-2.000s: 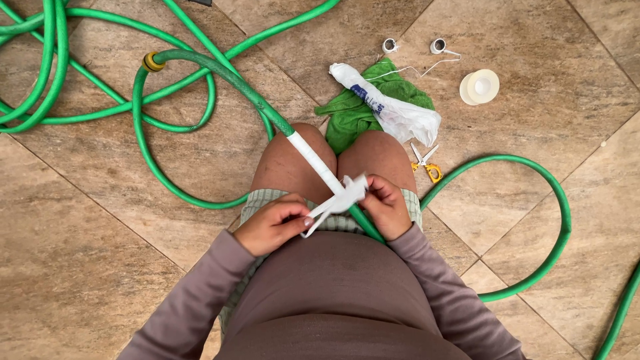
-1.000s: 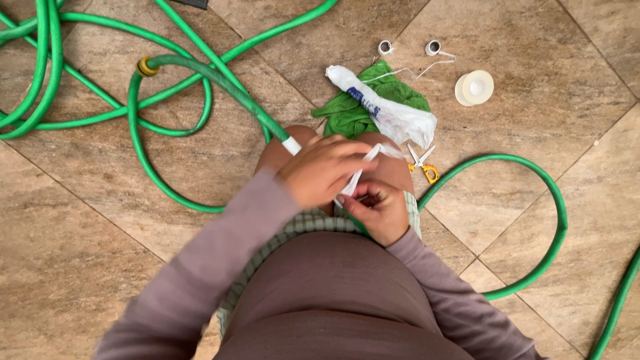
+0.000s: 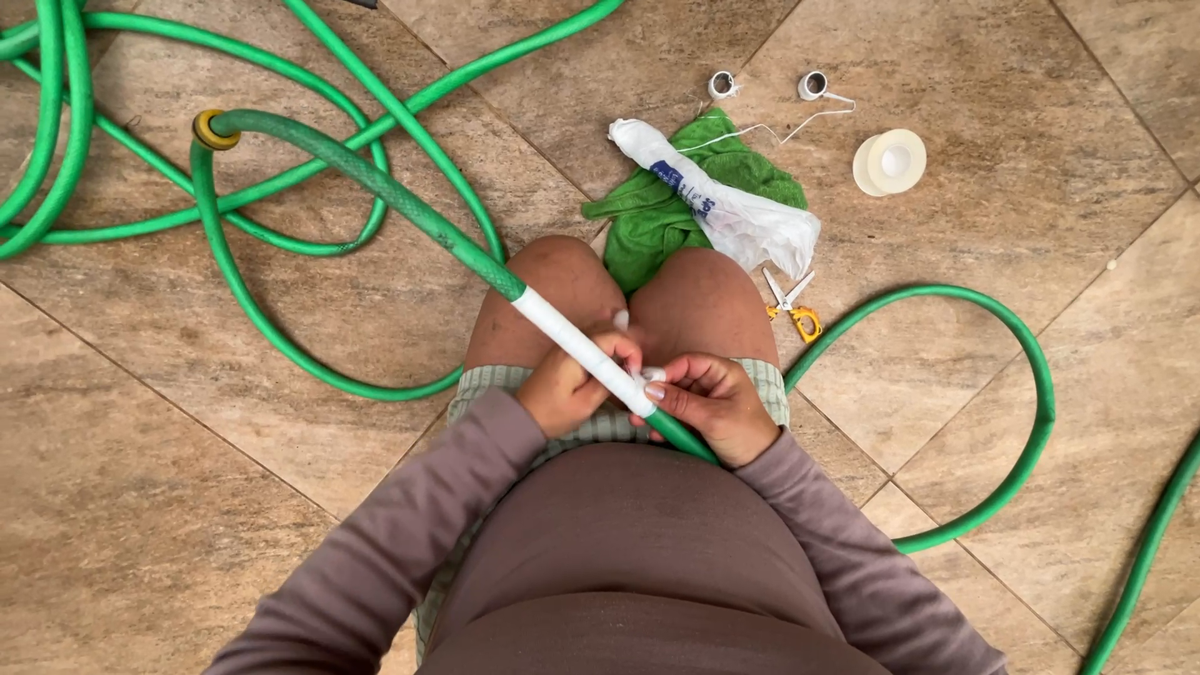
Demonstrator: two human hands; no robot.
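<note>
A green garden hose (image 3: 441,230) runs diagonally across my lap, with a white wrapping (image 3: 581,347) around one stretch of it. Near the lower end of that wrapping, my left hand (image 3: 586,380) pinches the white strip (image 3: 653,375) from the left side, its fingers partly behind the hose. From the right, my right hand (image 3: 708,403) holds the same strip between thumb and fingers, close against the hose. Some fingertips are hidden behind the hose. A yellow and black hose fitting (image 3: 216,129) sits at the upper left bend.
Beyond my knees lie a green cloth (image 3: 647,225), a white plastic bag (image 3: 750,220), yellow-handled scissors (image 3: 792,305), two small spools (image 3: 722,85) and a larger cream spool (image 3: 891,162). Hose coils (image 3: 75,122) cover the left floor; another loop (image 3: 1045,403) curves at right.
The loose white strip, stretched between my hands earlier, is now gathered small near the wrapping's lower end. My left hand has moved back from across the hose, uncovering the wrapping.
</note>
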